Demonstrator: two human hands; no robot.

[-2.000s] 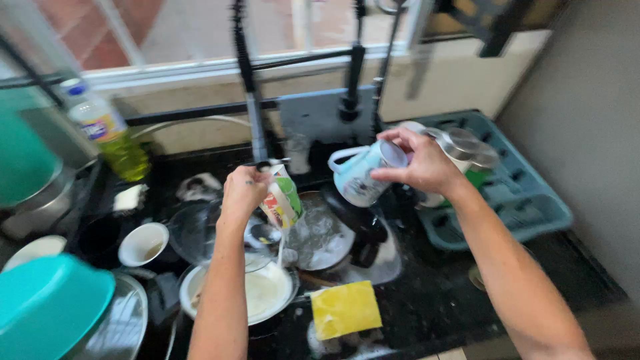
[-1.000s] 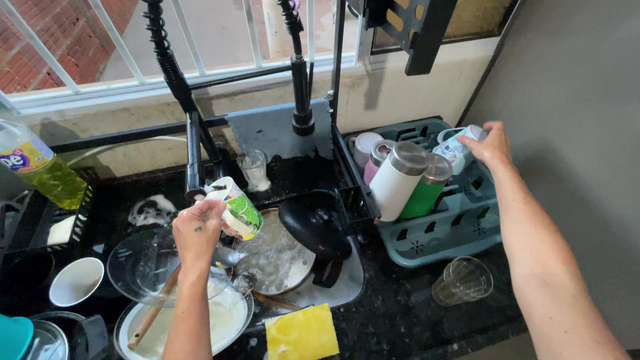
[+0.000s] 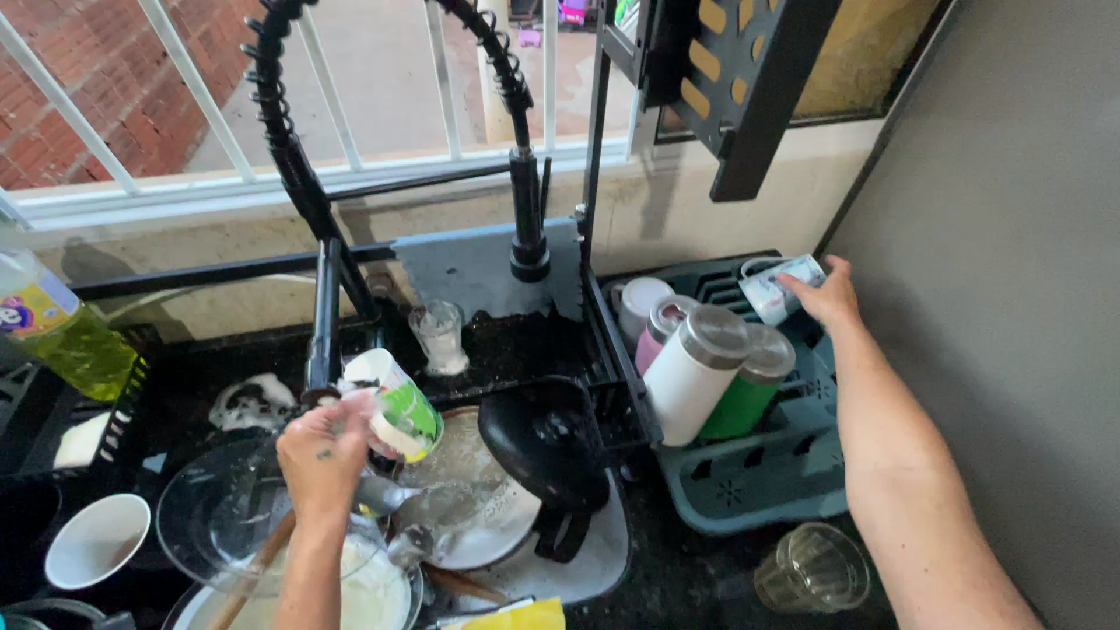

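Note:
My right hand (image 3: 827,293) grips a light-blue patterned mug (image 3: 774,293) at the back right of a grey-blue plastic dish rack (image 3: 744,516). The mug is tilted, its handle toward the back. My left hand (image 3: 328,451) holds a white and green printed cup (image 3: 402,411) on its side, above the sink's left part. Beside the mug in the rack stand a white bottle with a metal lid (image 3: 696,376), a green one (image 3: 752,381), a pink one (image 3: 662,332) and a white mug (image 3: 643,306). Below the left hand are a black pan (image 3: 547,442) and a soapy dish (image 3: 464,472).
A black spring faucet (image 3: 293,166) rises behind the sink. A glass (image 3: 439,337) stands near it. At left are a clear bowl (image 3: 223,516), a white bowl (image 3: 98,541) and a detergent bottle (image 3: 66,332). A clear cup (image 3: 812,569) sits before the rack, and a yellow cloth (image 3: 516,618) at the front edge.
My right hand has carried the light-blue mug from over the sink to the dish rack at the right. My left hand still holds the printed cup. The view has shifted right.

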